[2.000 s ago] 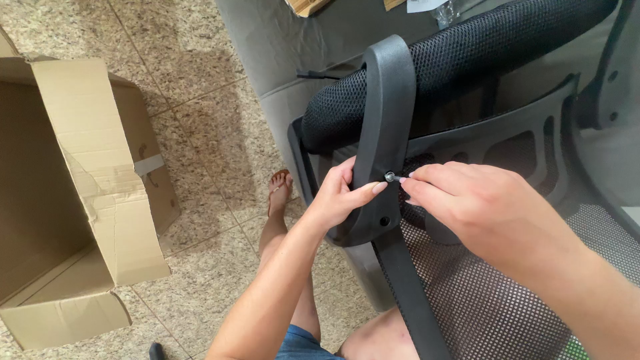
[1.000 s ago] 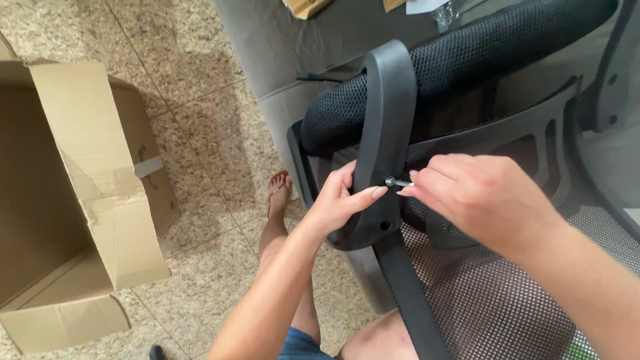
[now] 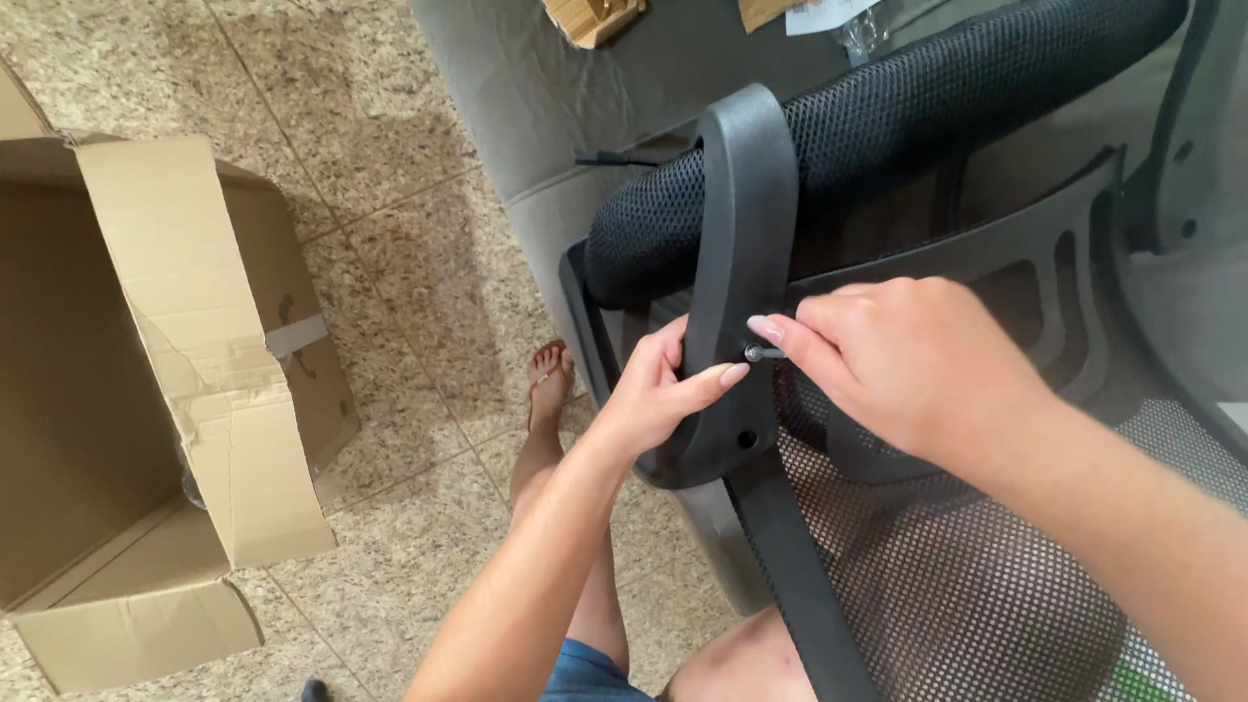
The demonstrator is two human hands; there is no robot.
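Note:
A black plastic chair armrest [image 3: 746, 214] lies across the end of a mesh-covered black seat cushion [image 3: 907, 127] and beside the mesh backrest [image 3: 965, 575]. My left hand [image 3: 663, 390] grips the armrest's left edge, its thumb beside a small metal screw [image 3: 752, 353] in the upper hole. Between the fingers of my right hand [image 3: 897, 361] is a thin metal tool, perhaps a hex key [image 3: 775, 354], its end at the screw head. Below it, a second hole [image 3: 747, 439] shows dark in the armrest. Most of the tool is hidden by my fingers.
An opened cardboard box [image 3: 214, 370] stands on the stone-tile floor [image 3: 390, 283] at left. The chair parts rest on a grey upholstered surface [image 3: 546, 107], which also bears cardboard pieces [image 3: 593, 19] and clear plastic [image 3: 863, 37]. Another armrest [image 3: 1185, 146] is at the right.
My right hand has shifted and turned a little about the screw, its fingers now curled differently on the metal tool. My left hand keeps its hold on the armrest.

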